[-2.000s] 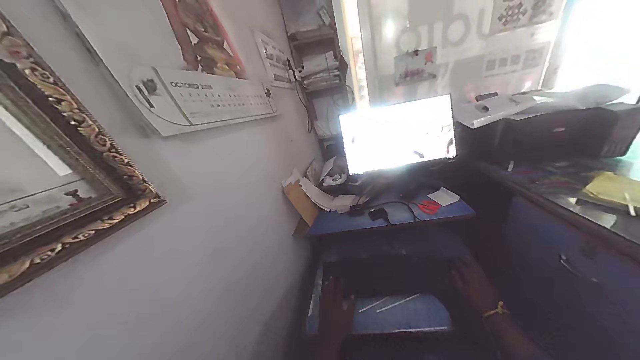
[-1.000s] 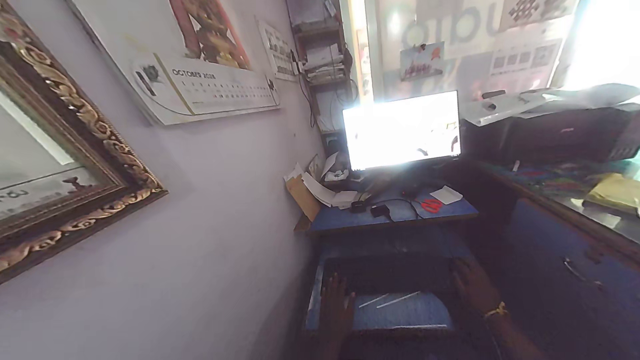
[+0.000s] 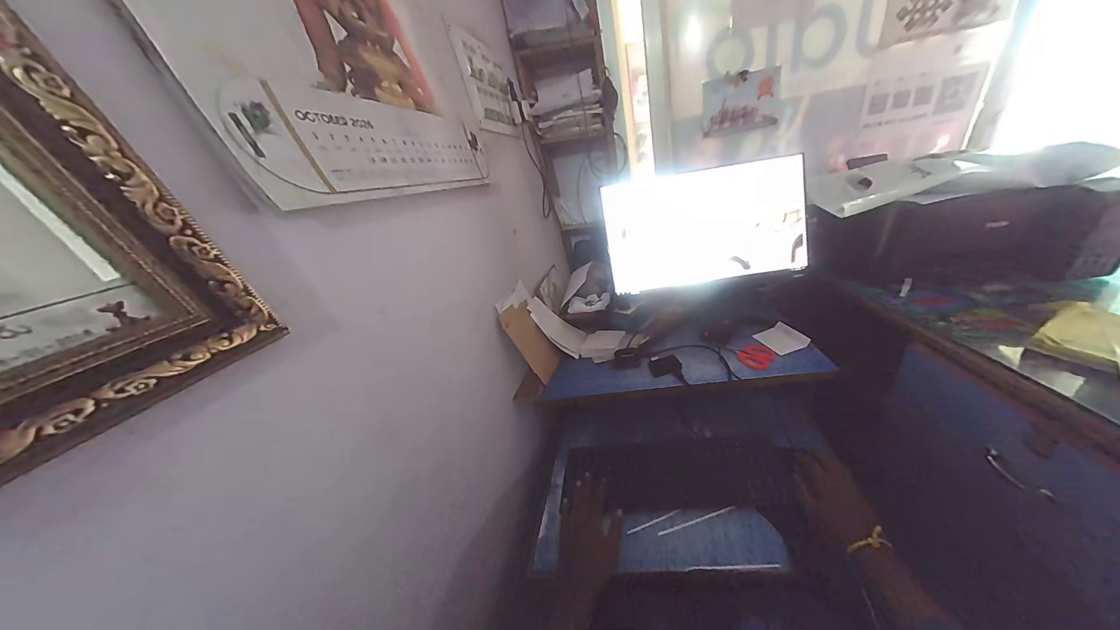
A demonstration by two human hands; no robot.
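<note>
A dark keyboard [image 3: 687, 471] lies on a blue pull-out tray [image 3: 709, 547] below the desk top. My left hand [image 3: 591, 516] rests at the keyboard's left end, fingers slightly spread and pointing forward. At the keyboard's right end is my right hand [image 3: 821, 481], with a yellow band on the wrist; whether a mouse lies under it is too dark to tell. Beyond, a lit monitor [image 3: 707, 226] stands on the desk, its picture mostly washed out by glare.
On the blue desk top [image 3: 595, 383] lie red-handled scissors [image 3: 756, 357], a black adapter [image 3: 667, 367], cables and white paper [image 3: 782, 339]. Papers and cardboard [image 3: 531, 341] lean by the left wall. A dark printer [image 3: 989, 232] stands on the right counter, near a yellow packet [image 3: 1081, 334].
</note>
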